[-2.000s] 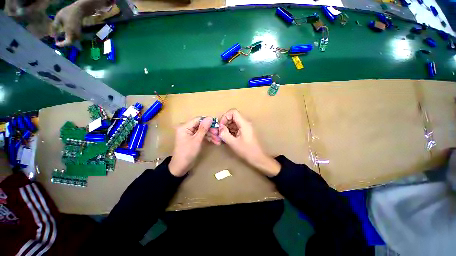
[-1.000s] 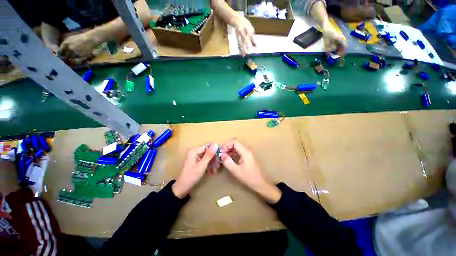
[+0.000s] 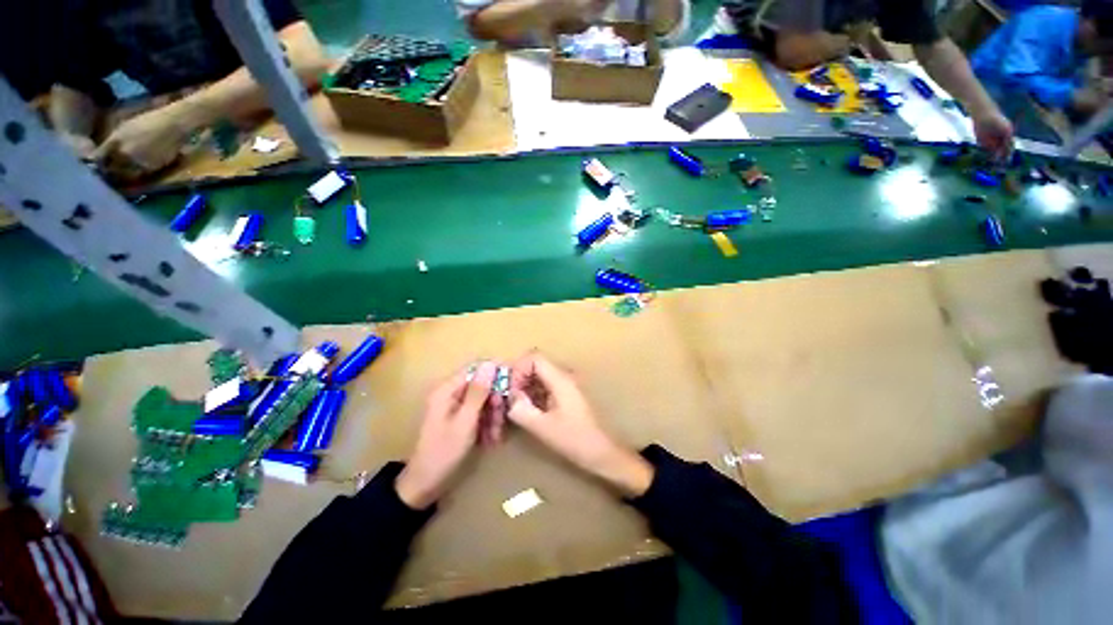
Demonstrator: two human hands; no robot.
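Observation:
My left hand (image 3: 454, 421) and my right hand (image 3: 559, 415) meet fingertip to fingertip above the brown cardboard. Between their fingers is a small piece with pale and greenish parts (image 3: 500, 381), mostly hidden; it looks like a small circuit board. My left thumb and fingers pinch it, and my right fingers touch it from the other side. Whether my right fingers grip anything cannot be seen. A small cream rectangle (image 3: 522, 502) lies flat on the cardboard (image 3: 830, 366) in front of my wrists.
Green circuit board panels (image 3: 183, 458) and blue cells (image 3: 320, 419) are heaped at the left, beside a slanted metal upright (image 3: 147, 269). Beyond is the green conveyor belt (image 3: 488, 232) with scattered wired cells. Cardboard boxes (image 3: 604, 81) and other people's arms are across it.
The camera view has shifted, showing more of the far side. My hands stay together around the small piece. Across the belt, a person's hands have moved away from the middle of the belt.

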